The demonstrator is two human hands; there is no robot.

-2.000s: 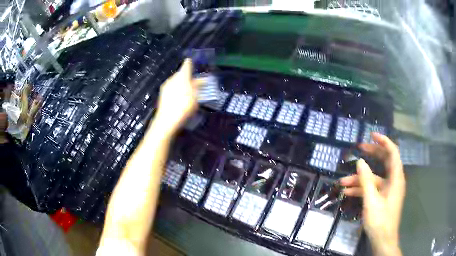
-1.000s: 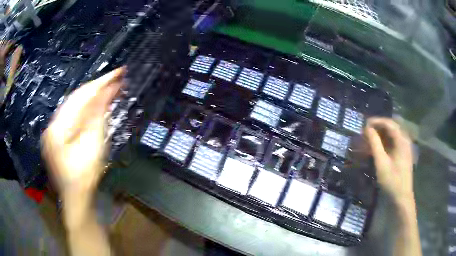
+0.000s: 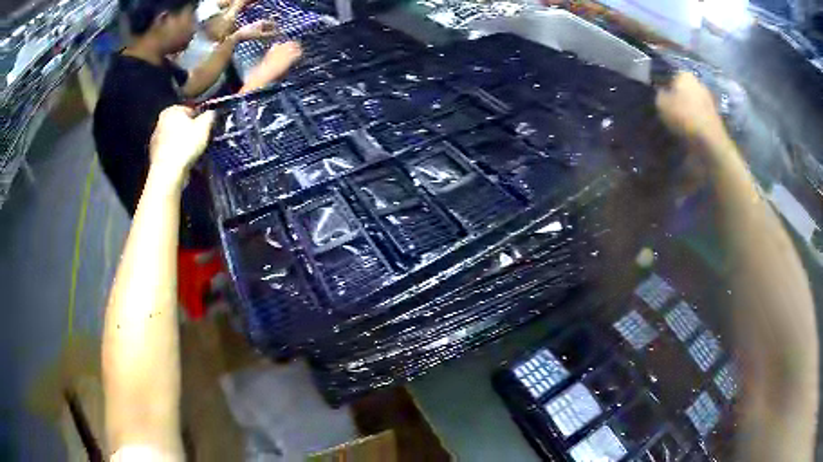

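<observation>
A large shiny black blister tray (image 3: 397, 194) lies on or just above the pile of stacked blister trays (image 3: 451, 334). Its pockets hold dark housings without pale keypads. My left hand (image 3: 180, 135) is closed on the tray's far left corner. My right hand (image 3: 688, 106) is at the far right corner, its fingers closed around the edge and partly blurred. A second blister tray (image 3: 516, 397) lies at the lower right, partly behind my right arm. It holds housings with pale keypads fitted (image 3: 572, 408).
A person in a black top (image 3: 135, 117) is at the far left, with another person's arms beside them. A red stool-like object (image 3: 197, 281) is below. Cardboard (image 3: 356, 449) and a pale sheet (image 3: 280, 406) lie at the bottom. A green-grey work surface (image 3: 469, 420) shows beside the trays.
The view has swung left to the stack. Both hands have moved from around the keypad-filled tray to the far corners of a dark tray. The filled tray now shows at lower right.
</observation>
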